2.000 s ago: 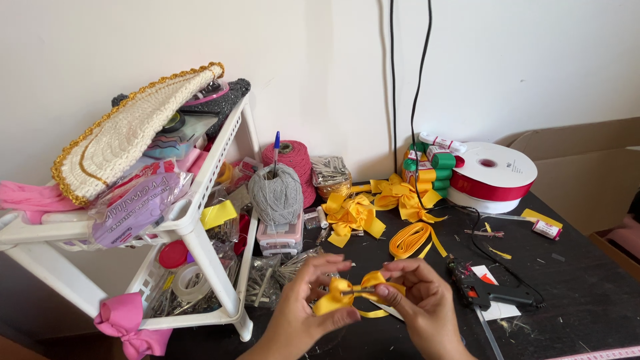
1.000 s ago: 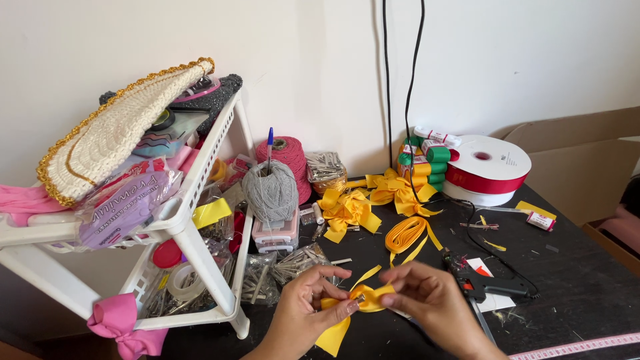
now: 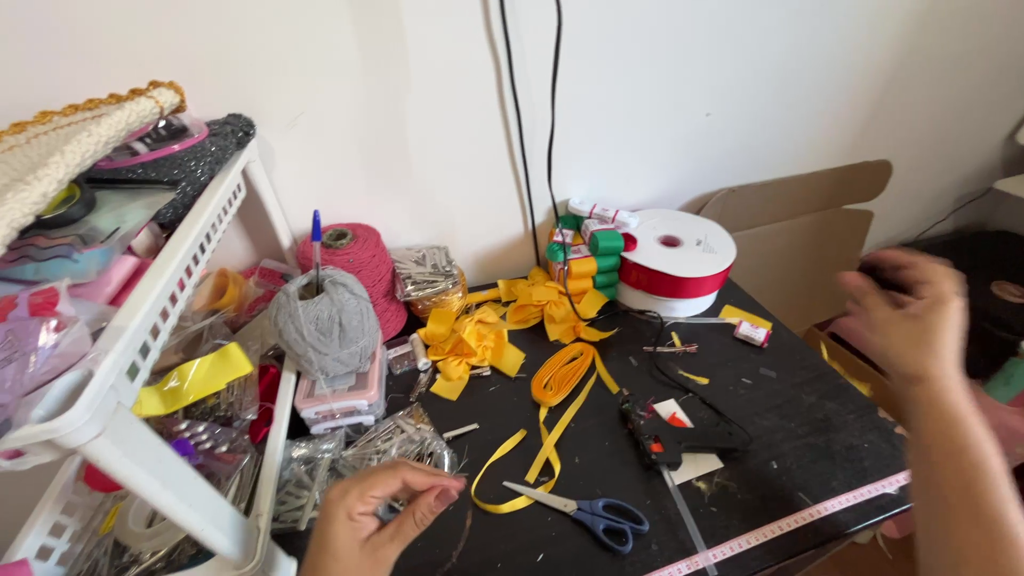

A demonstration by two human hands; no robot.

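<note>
My left hand (image 3: 384, 512) is at the bottom, thumb and fingertips close together, with fine strands by the tips; whether it pinches anything is unclear. My right hand (image 3: 912, 312) is raised past the table's right side, blurred, its fingers curled around a dark gap. Blue-handled scissors (image 3: 612, 520) lie between the hands, blades over the tail of a yellow ribbon (image 3: 512, 504). That ribbon runs from a coiled yellow ribbon roll (image 3: 562, 374). Yellow ribbon bows (image 3: 472, 344) are piled behind it. A black hot glue gun (image 3: 680, 436) rests on its side, right of the coil.
A white plastic shelf (image 3: 160, 480) full of supplies stands left. Grey yarn (image 3: 324, 320), pink yarn (image 3: 356, 264) and bagged metal clips (image 3: 392, 448) are beside it. A ribbon spool (image 3: 676, 276) stands at the back; a pink measuring tape (image 3: 800, 516) lines the front edge. Cables hang down the wall.
Both hands held a yellow ribbon piece together before; now they are far apart and that piece is not visible in them. My right hand has moved up and right. The scissors have come into sight.
</note>
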